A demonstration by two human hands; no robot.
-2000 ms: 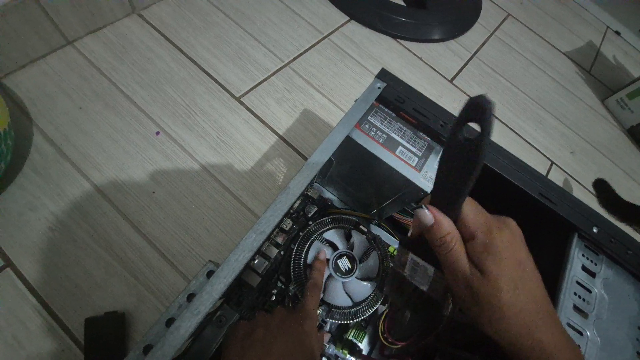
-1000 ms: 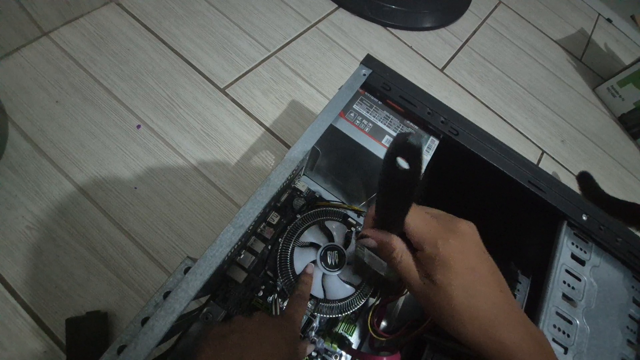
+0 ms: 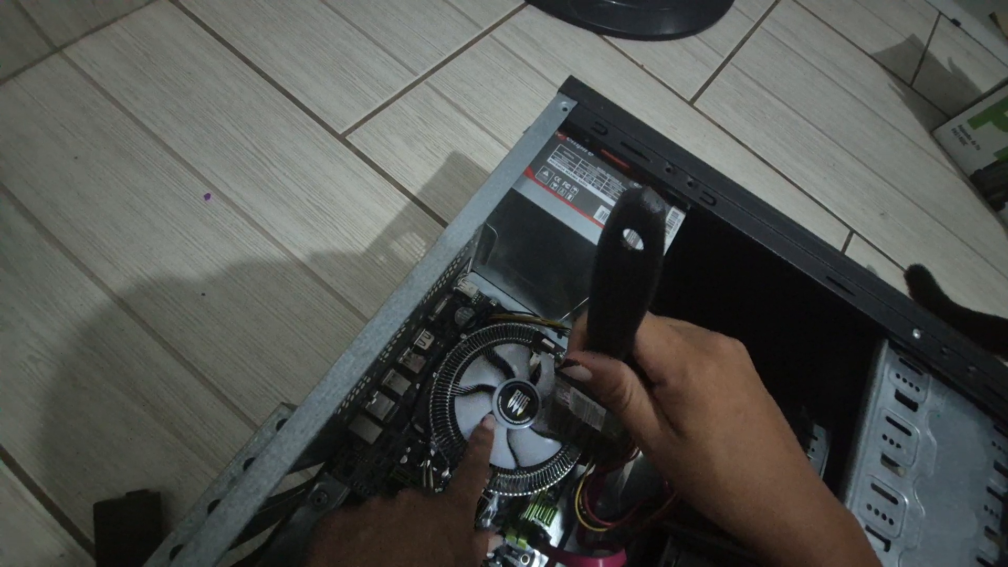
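A round CPU cooler fan [image 3: 516,404] with pale blades sits on the motherboard [image 3: 370,465] inside an open computer case [image 3: 378,315]. My left hand [image 3: 429,504] reaches in from below, and its index fingertip rests on the fan beside the hub. My right hand [image 3: 693,402] is closed around a black-handled brush [image 3: 626,276], its handle pointing up with a hanging hole at the end. The brush's lower part, partly hidden by my fingers, is at the right side of the fan. Red and yellow cables [image 3: 594,500] lie just below it.
The power supply [image 3: 543,244] fills the case's upper corner, and a metal drive cage [image 3: 913,465] stands at the right. On the tiled floor are a round black base [image 3: 646,16], a box [image 3: 976,138] and a dark object [image 3: 127,524]. A black furry tail-like shape [image 3: 957,311] is at the right edge.
The brush in my right hand has moved left relative to the case, towards the fan. My left fingertip stays on the fan, now nearer the hub's lower side.
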